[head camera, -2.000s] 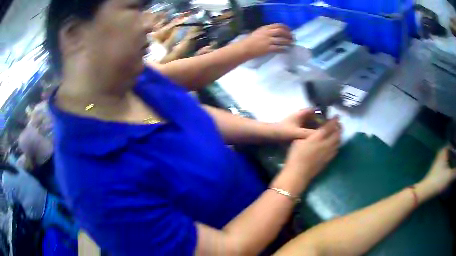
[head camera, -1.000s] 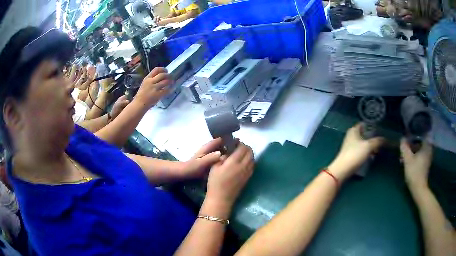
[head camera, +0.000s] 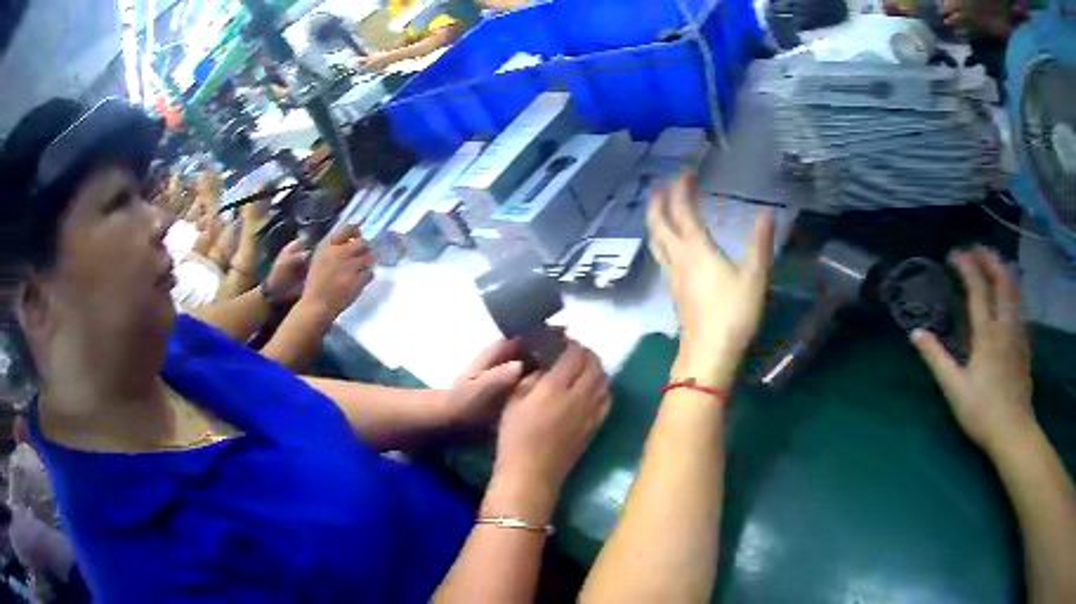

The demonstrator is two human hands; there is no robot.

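Note:
A dark grey blower (head camera: 817,309) lies on the green mat (head camera: 873,472), its head towards the back and its handle slanting down to the left. A second blower (head camera: 918,295) shows its round spoked grille just right of it; its handle is hidden. My left hand (head camera: 716,277), with a red string at the wrist, is raised left of the first blower, empty, fingers spread. My right hand (head camera: 985,348) is beside the second blower with thumb and fingers apart, the thumb close to the grille; whether it touches is unclear.
At left, a coworker in a blue shirt (head camera: 295,472) holds another grey blower (head camera: 523,301). Retail boxes (head camera: 555,201) stand on white sheets (head camera: 413,319) before a blue bin (head camera: 555,89). Stacked flat cartons (head camera: 885,142) are behind the blowers. A light blue desk fan (head camera: 1050,130) is at right.
Both hands held blowers upright a second ago. The left hand has let go and moved up and left; its blower now lies down. The right hand's fingers have spread.

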